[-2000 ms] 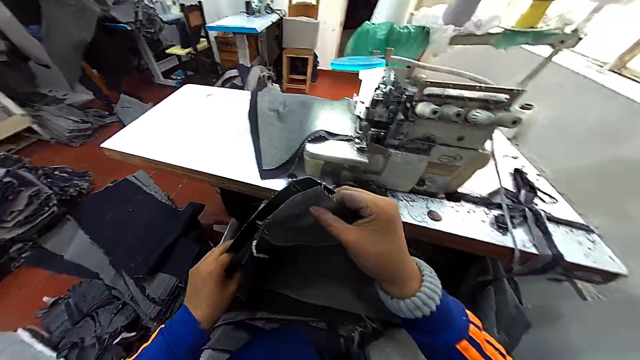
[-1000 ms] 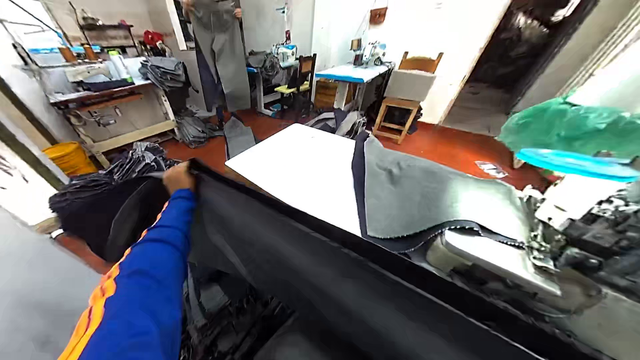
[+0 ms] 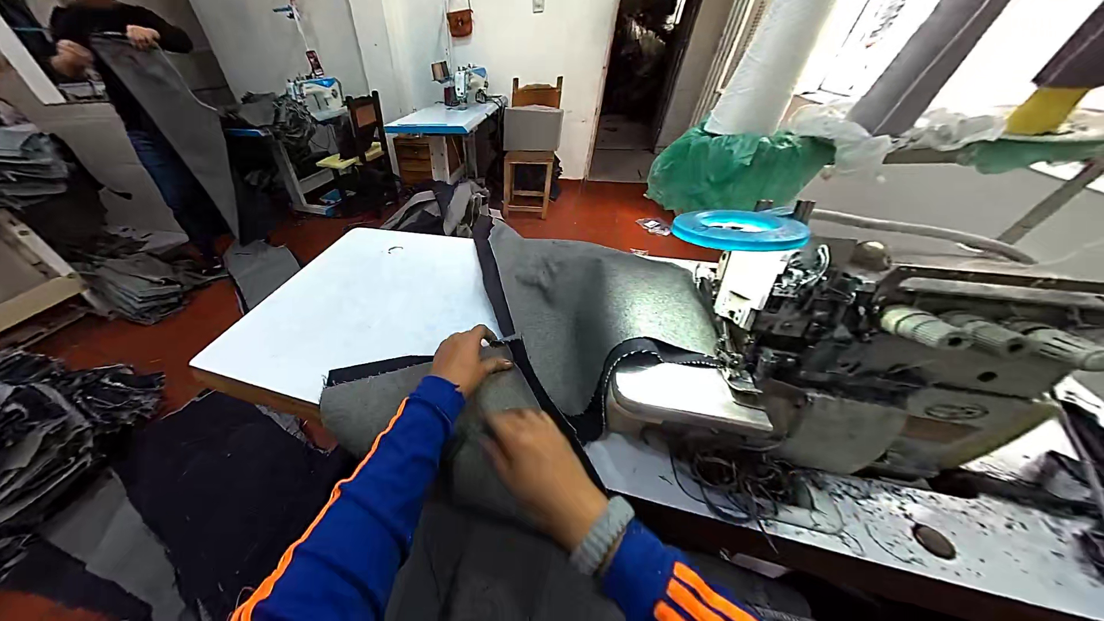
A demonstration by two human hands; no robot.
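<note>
Grey denim fabric with dark edges (image 3: 595, 285) lies over the white table and runs under the presser foot of an overlock sewing machine (image 3: 819, 345). My left hand (image 3: 466, 358) pinches the edge of another grey denim piece (image 3: 371, 405), which rests partly on the table and hangs down in front of me. Just right of it, my right hand (image 3: 539, 466) is over the same piece, blurred; its fingertips are bent and partly hidden, so a grip cannot be told.
The white table (image 3: 345, 293) spreads to the left. Thread scraps (image 3: 733, 479) hang below the machine. Piles of denim pieces (image 3: 60, 431) lie at the left. Farther back, a person (image 3: 164, 112) holds up grey fabric, near other sewing tables (image 3: 444, 121) and a wooden chair (image 3: 530, 164).
My left arm, stretched far left with the dark fabric a second ago, has come in beside the machine. My right hand is back in view. The view has turned right.
</note>
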